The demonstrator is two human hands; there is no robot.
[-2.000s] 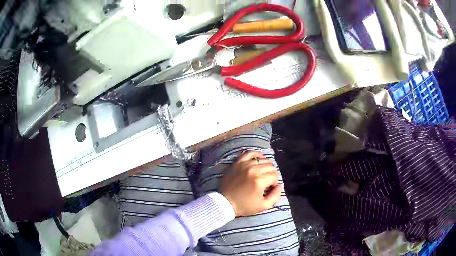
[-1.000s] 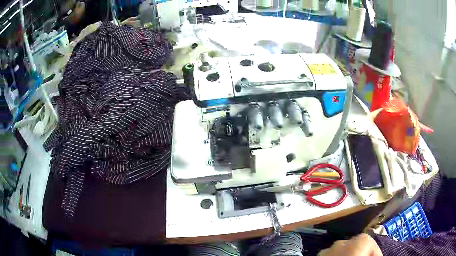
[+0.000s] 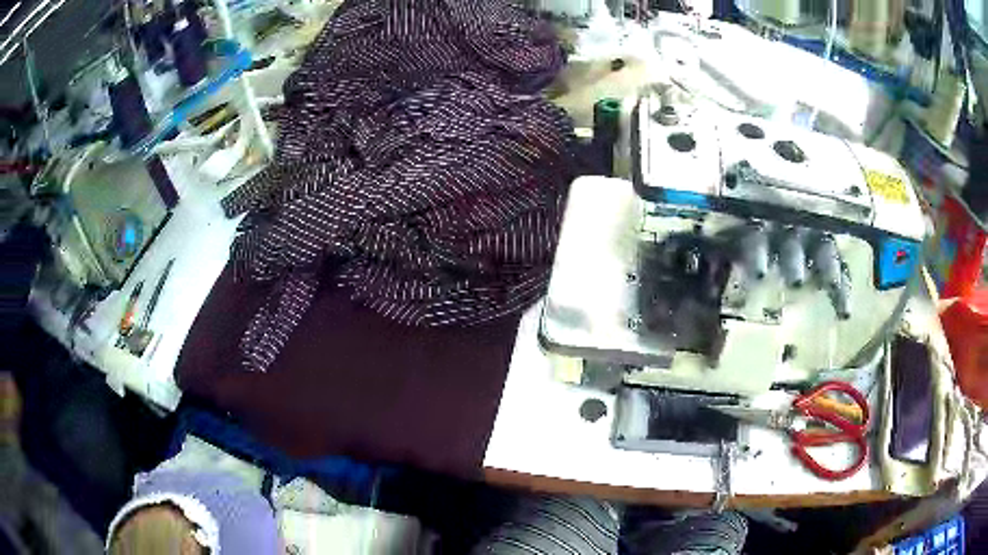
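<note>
A large heap of dark pinstriped cloth [image 3: 433,184] lies left of the overlock machine, on plain dark cloth [image 3: 358,379]. The white overlock machine [image 3: 748,260] with its blue band stands at centre right. Red-handled scissors [image 3: 832,431] lie on the table at its front right, blades pointing left. My left hand [image 3: 157,533] is at the bottom left, below the table edge, cut off by the picture's edge. Only a little skin shows beyond a lavender sleeve and white cuff; its fingers are hidden. My right hand is out of the picture.
A phone [image 3: 911,399] lies on beige cloth at the right. A neighbouring machine [image 3: 114,217] and small hand tools [image 3: 141,314] are at the left. A blue crate [image 3: 934,540] shows at the bottom right. The wooden table edge [image 3: 650,499] runs above striped trouser legs.
The view has swung left, so machine and heap sit further right. The hand at the bottom right a second ago has left view. My left hand, on my lap earlier, now shows at bottom left.
</note>
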